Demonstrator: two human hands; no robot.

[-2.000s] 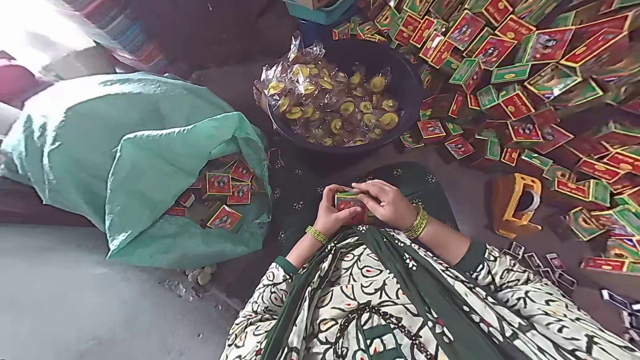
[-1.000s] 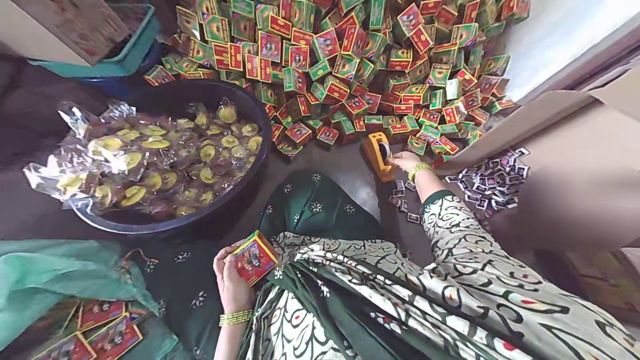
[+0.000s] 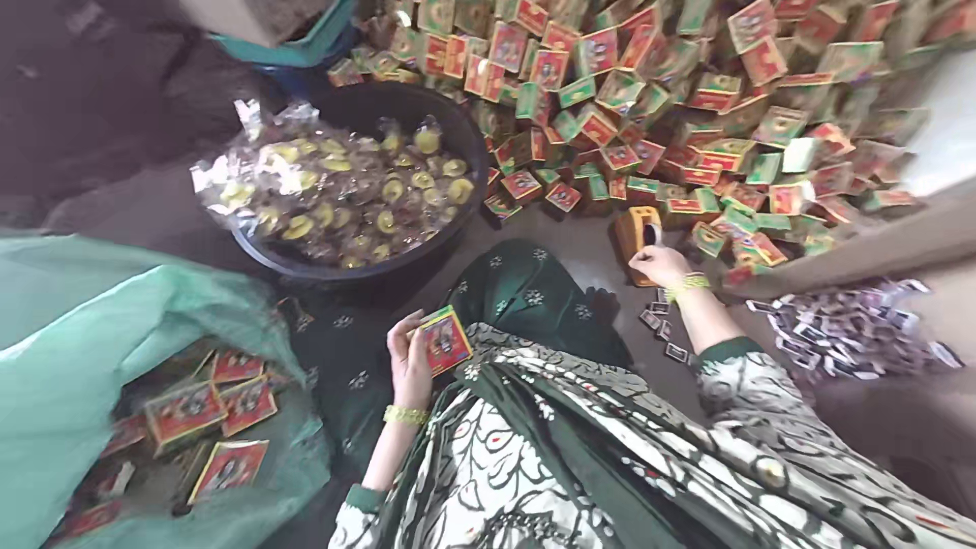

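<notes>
My left hand (image 3: 412, 358) grips a small red, green and yellow cardboard box (image 3: 445, 341) just above my lap. Out to the right, my right hand (image 3: 662, 265) is at an orange tape dispenser (image 3: 631, 242) on the floor, its fingertips drawn together beside the tape roll. Whether a piece of tape is between those fingers cannot be made out. Small dark stickers or cards with light edges (image 3: 676, 351) lie on the floor below the dispenser.
A dark basin (image 3: 366, 271) holds clear-wrapped items with yellow parts. Left of my lap, a green sack (image 3: 91, 320) contains similar boxes. A large heap of boxes (image 3: 598, 126) lies ahead. Small dark pieces (image 3: 846, 332) are piled at right beside a cardboard panel (image 3: 877, 229).
Both hands were together on a box two seconds ago; since then my right hand has gone out to the tape dispenser, while my left hand keeps a box. The view has shifted considerably.
</notes>
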